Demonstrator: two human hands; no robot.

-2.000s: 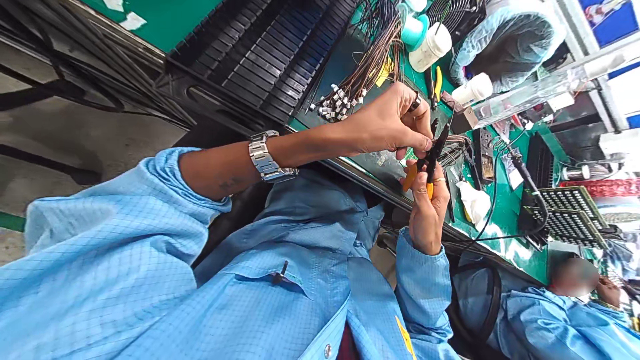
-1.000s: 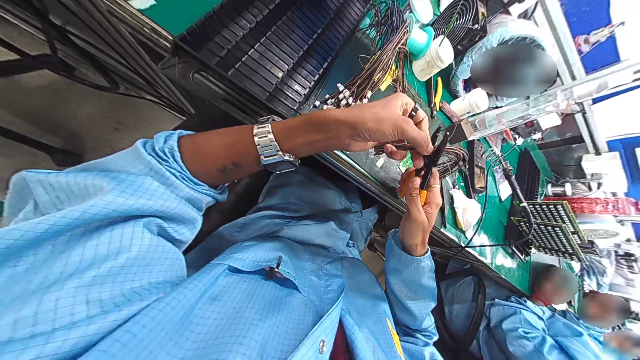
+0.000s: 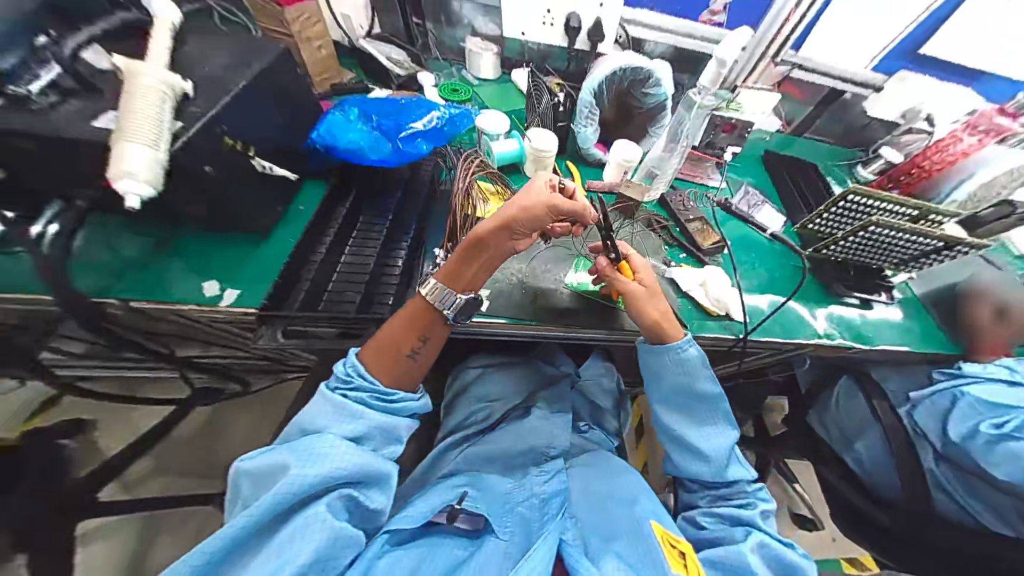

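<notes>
My right hand (image 3: 632, 284) is closed around a hand tool with orange handles and dark jaws (image 3: 606, 228), a wire stripper or pliers; its jaws point up, away from me. Close to the jaws, the fingertips of my left hand (image 3: 544, 210) are pinched together, seemingly on a thin wire too small to make out. Thin dark wires (image 3: 640, 228) lie behind the tool. A bundle of brown wires (image 3: 462, 200) with a yellow tag lies left of my left hand. Under my hands are a dark mat (image 3: 524, 280) and a green piece (image 3: 582, 276), perhaps a circuit board.
A black slotted rack (image 3: 360, 248) stands at the left, with a blue plastic bag (image 3: 392, 128) behind it. White tubs (image 3: 541, 152), a lined bin (image 3: 622, 100) and a fan are at the back. Circuit panels (image 3: 888, 228) stand at the right, near a seated person (image 3: 944, 424).
The view has turned and levelled strongly. The tool stays in my right hand, with my left fingers close to its jaws throughout.
</notes>
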